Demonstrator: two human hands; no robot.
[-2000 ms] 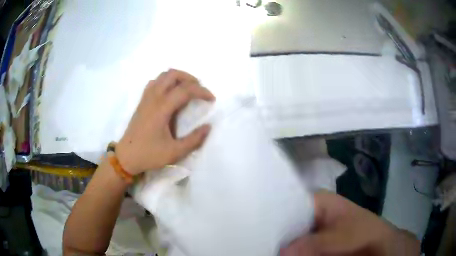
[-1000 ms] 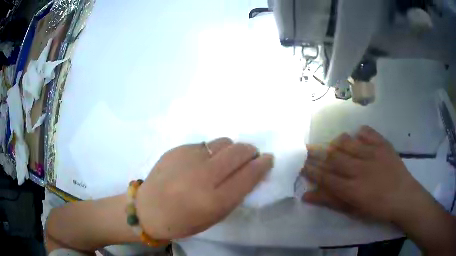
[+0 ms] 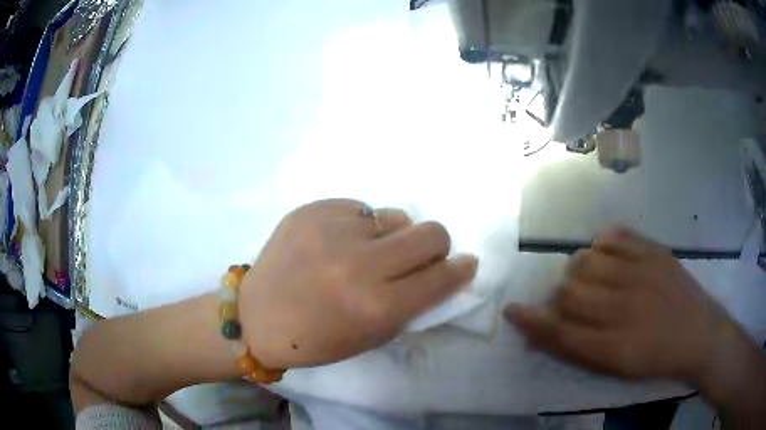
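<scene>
A white fabric piece (image 3: pixel 458 315) lies near the table's front edge, and its folded corner shows right of my left hand (image 3: pixel 361 281). My left hand is over the piece, its fingers curled onto the cloth and its thumb at the fold; the fingertips are partly hidden. My right hand (image 3: pixel 609 311) is blurred, just right of the piece and apart from it. Its fingers are bent, its thumb stands away from them, and no cloth shows in it. The sewing machine head (image 3: pixel 571 76) is at upper right, with the presser foot (image 3: pixel 510 105) in the glare.
A pale machine bed (image 3: pixel 605 206) with a dark edge line lies behind my right hand. A white table (image 3: pixel 193 151) spreads left. Ragged white scraps (image 3: pixel 46 138) hang at the far left. A slim dark item (image 3: pixel 753 180) is at the right edge.
Since one second ago, my right hand has moved down and right, off the cloth. My left hand has shifted slightly up and right with its fingers more curled. Earlier, cloth was held over the lap.
</scene>
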